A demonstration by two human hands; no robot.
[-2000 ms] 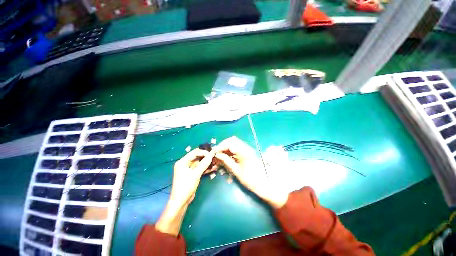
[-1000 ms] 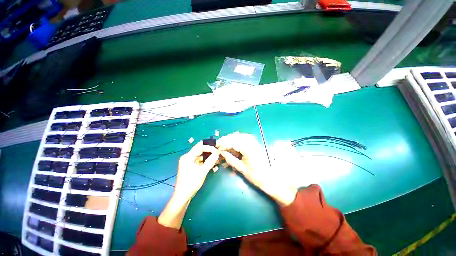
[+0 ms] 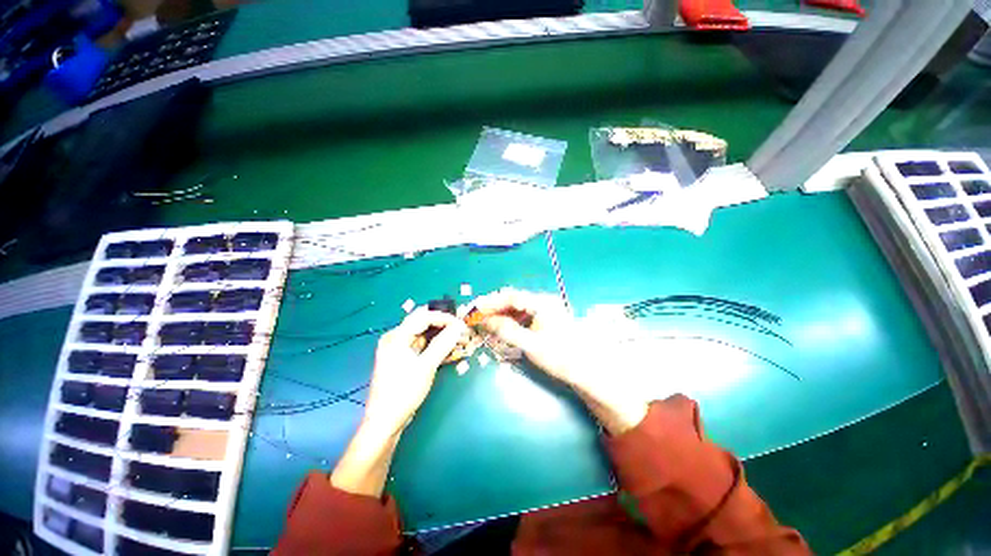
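Observation:
My left hand [image 3: 404, 364] is bare and holds a small black module [image 3: 442, 307] between thumb and fingertips over the green mat. My right hand [image 3: 532, 335] is close beside it, with thumb and forefinger pinched near the module; whether they hold a small piece is too blurred to tell. Several tiny pale adhesive pads [image 3: 462, 367] lie around and below the fingertips. Thin black antenna cables [image 3: 706, 312] lie in a loose bundle right of my right hand.
A white blister tray [image 3: 138, 380] with dark modules and one tan insert [image 3: 202, 443] stands at left, thin wires trailing from it. Stacked trays [image 3: 891, 234] are at right. A zip-lock bag [image 3: 515, 155] and a parts bag [image 3: 659, 154] lie behind, beside a grey post [image 3: 858, 92].
My hands stay together at the same spot, and their fingertips have parted slightly. More pale pads show below them. The whole view has shifted a little.

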